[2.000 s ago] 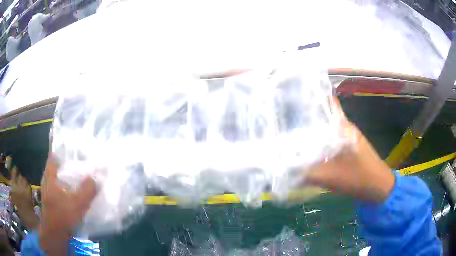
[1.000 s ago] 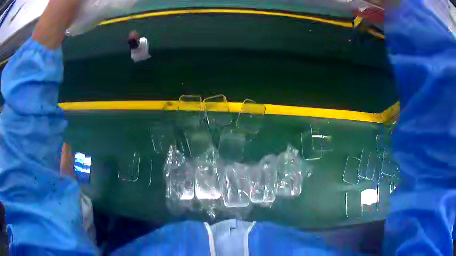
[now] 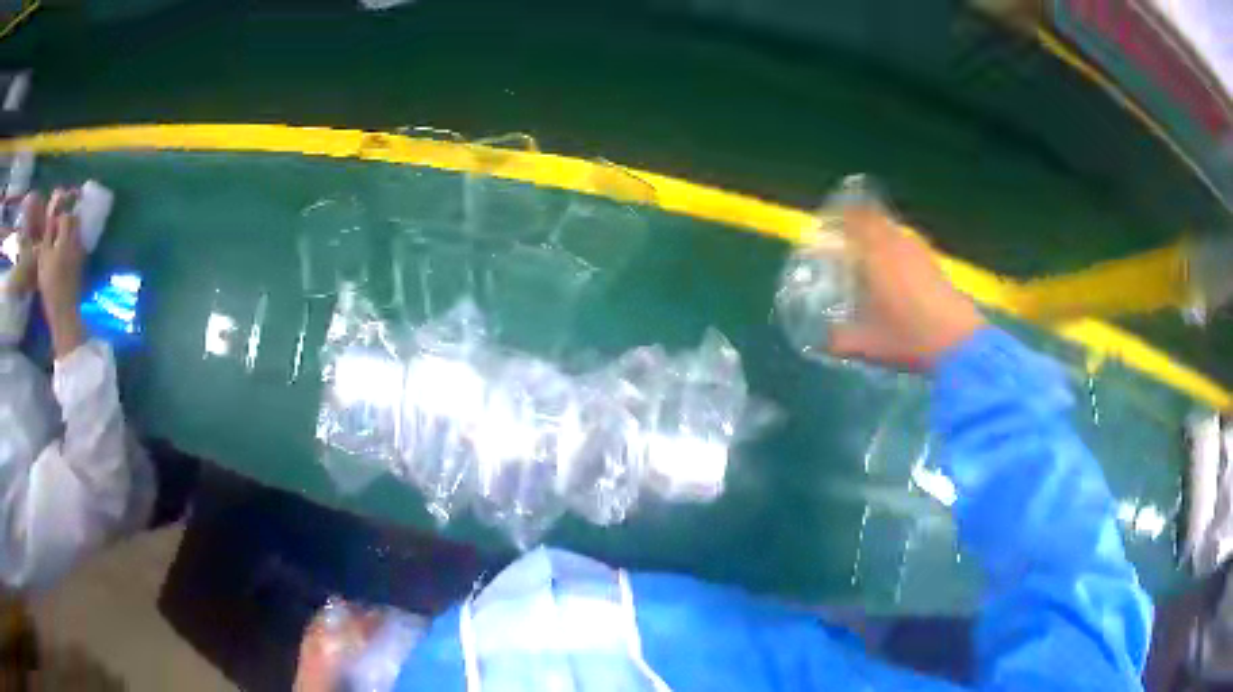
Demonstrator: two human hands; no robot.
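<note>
A row of several crinkled clear plastic bags (image 3: 534, 426) lies on the green bench top, glaring white. Thin outlines of clear trays (image 3: 595, 237) lie behind it, some overlapping the yellow rail. My right hand (image 3: 899, 291) is at the rail, right of the row, with its fingers closed around a clear, shiny plastic piece (image 3: 815, 291); whether it is a tray or a bag is unclear. My left hand (image 3: 325, 652) is low at the bottom edge beside my body, blurred and partly cut off. Something shiny shows at it, but its grip is unclear.
The yellow rail (image 3: 757, 210) divides the bench from the dark green belt (image 3: 649, 81). A yellow-based upright (image 3: 1109, 284) stands at right. At left, a neighbour's hands (image 3: 57, 250) hold a white piece near blue shiny film (image 3: 115, 300). More clear trays (image 3: 899, 466) lie under my right arm.
The view has turned, and the bag row appears further left and higher. Both raised arms have come down: my right hand now grips clear plastic at the rail, my left is low beside my body.
</note>
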